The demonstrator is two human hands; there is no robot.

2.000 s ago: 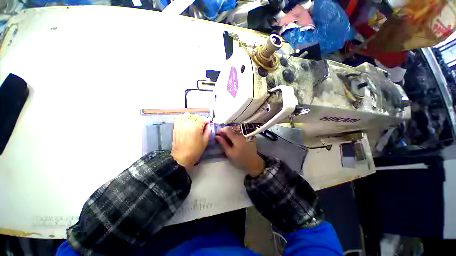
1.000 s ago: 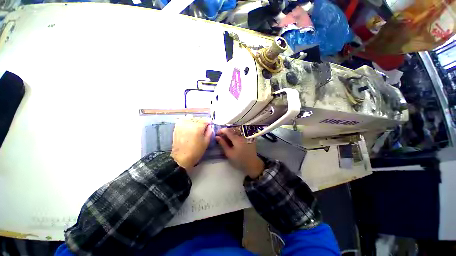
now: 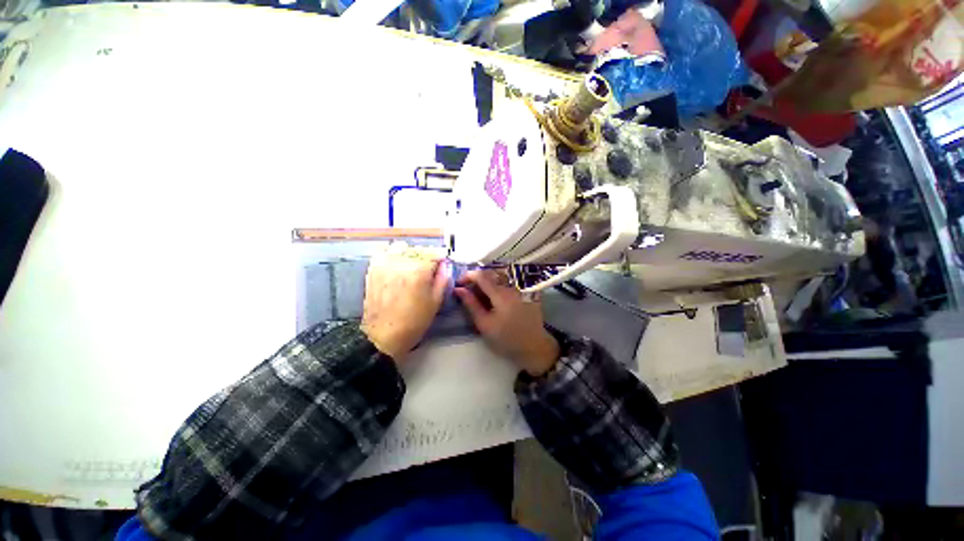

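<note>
A grey-blue flat template with an orange-brown strip along its far edge lies on the white table under the needle end of the cream sewing machine. My left hand is bare and presses flat on the template, left of the needle area. My right hand is bare, with bent fingers close to the left fingertips, just under the machine head. The fingertips meet around a small lit purplish spot. What the fingers pinch, if anything, and the presser foot are hidden.
A black slab or fabric lies at the table's left edge. Dark-outlined template pieces lie behind the head. A grey piece lies under the machine arm. Blue bags and scraps are heaped beyond the table. Dark fabric hangs at right.
Both hands stay almost in place. The view has shifted slightly, and the template seems to sit a touch further left.
</note>
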